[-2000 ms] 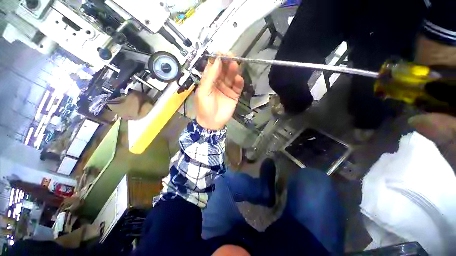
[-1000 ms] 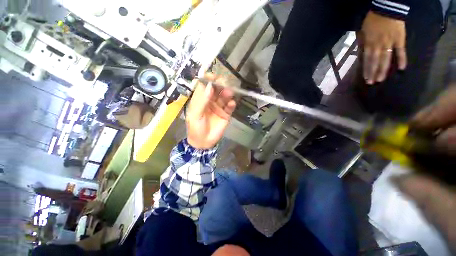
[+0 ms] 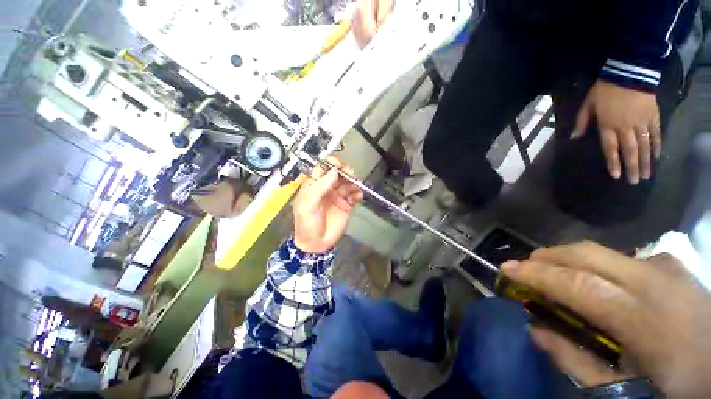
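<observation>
The long screwdriver (image 3: 421, 224) slants from lower right to upper left. Its yellow and black handle is in my right hand (image 3: 616, 304), which is large at the right edge. Its thin silver shaft runs to my left hand (image 3: 323, 206), whose fingertips are at the shaft near the tip. The tip meets the white sewing machine (image 3: 214, 58) beside the dark handwheel with a pale centre (image 3: 263, 151). The exact part at the tip is too small to tell.
A second person in dark clothes sits at upper right, one hand (image 3: 624, 125) on the thigh. Another hand (image 3: 369, 19) is at the machine's top. A yellow table edge (image 3: 253, 226) runs below the handwheel. A treadle (image 3: 495, 253) is on the floor; white material lies at far right.
The screwdriver handle and my right hand have moved down and left, so the shaft slants more steeply. My left hand stays near the tip. The other person's hand now shows at the machine's top.
</observation>
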